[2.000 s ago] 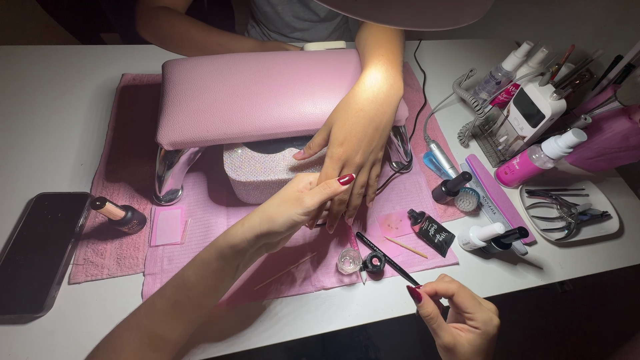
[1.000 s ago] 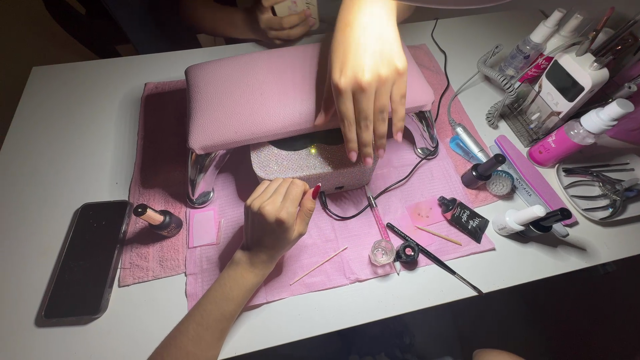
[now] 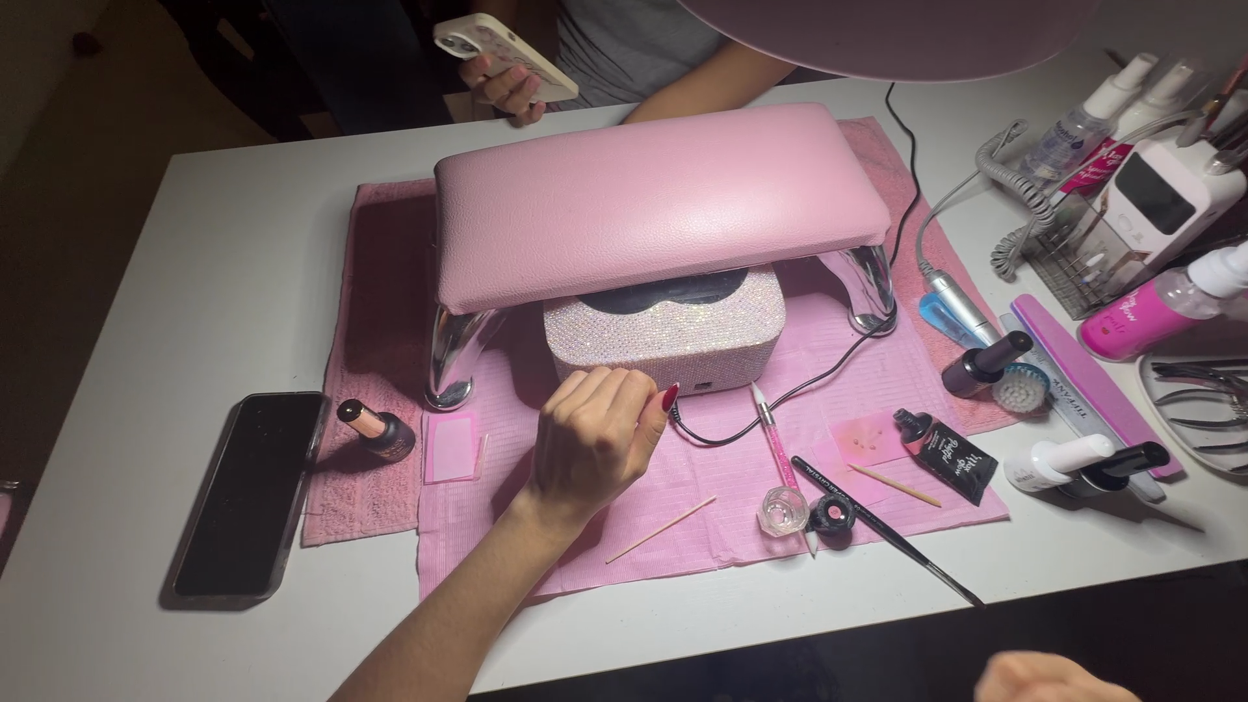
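My left hand (image 3: pixel 600 439) rests with curled fingers on the pink towel, just in front of the rhinestone-covered nail lamp (image 3: pixel 673 341); no object shows in it. At the bottom right edge lies my right hand (image 3: pixel 1048 678), cut off by the frame, so its fingers and grip are hidden. Above the lamp stands a pink padded armrest (image 3: pixel 663 200) on chrome legs. A black-handled brush (image 3: pixel 892 536) lies beside a small glass jar (image 3: pixel 783 511) and a small black pot (image 3: pixel 834 515). Near my left hand is a thin wooden stick (image 3: pixel 661 529).
A phone (image 3: pixel 249 497) and a nail polish bottle (image 3: pixel 377 431) are at left. At right are a black tube (image 3: pixel 951 456), more bottles, a purple nail file (image 3: pixel 1092 380), an electric nail drill (image 3: pixel 960 307) and a tool tray (image 3: pixel 1194 439). Across the table, another person holds a phone (image 3: pixel 507 58).
The other person's hand has left the lamp area. My right hand held the brush two seconds ago; the brush now lies on the table. My left hand has let go of the other person's hand.
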